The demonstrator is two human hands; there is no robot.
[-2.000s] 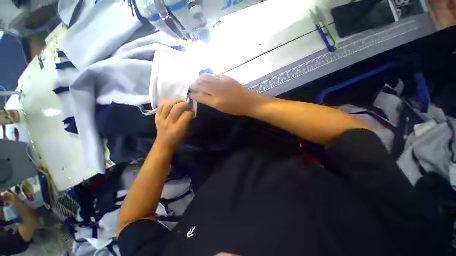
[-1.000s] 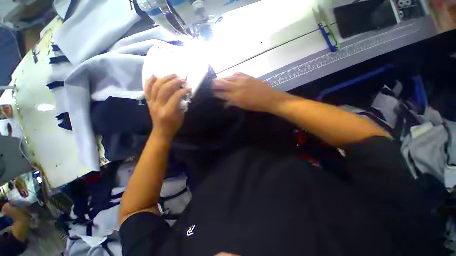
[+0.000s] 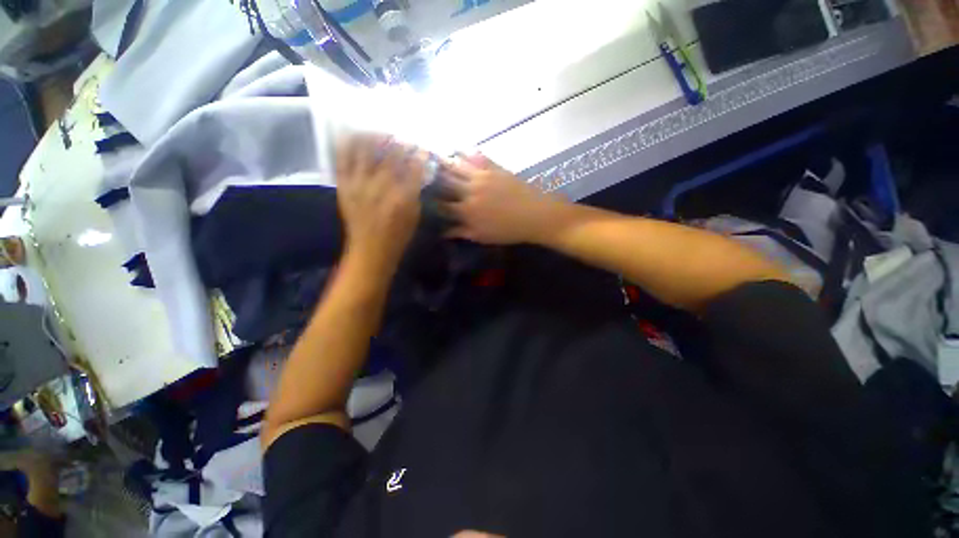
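The light grey garment body (image 3: pixel 252 131) drapes over the left of the table, with a navy panel (image 3: pixel 268 236) hanging at the front edge. My left hand (image 3: pixel 381 194) lies on the cloth just in front of the needle area, fingers bent and blurred, gripping its edge. My right hand (image 3: pixel 489 200) is close beside it on the right, fingers bent at the cloth edge. The cloth between my fingertips is blurred. The sewing machine's presser foot (image 3: pixel 405 71) is above my hands under bright glare, which hides the needle.
A blue-green tool (image 3: pixel 684 76) and a black rectangle (image 3: pixel 762 37) lie on the right. A grey ruler (image 3: pixel 726 118) runs along the front edge. Grey and navy bundles lie at the right (image 3: pixel 904 299) and below left (image 3: pixel 226 473). Another person's arm (image 3: pixel 42 483) shows at lower left.
My left hand has moved right and now lies flatter over the cloth. My right hand moved right, then came back beside it. The white cloth edge raised between the hands earlier is now lowered.
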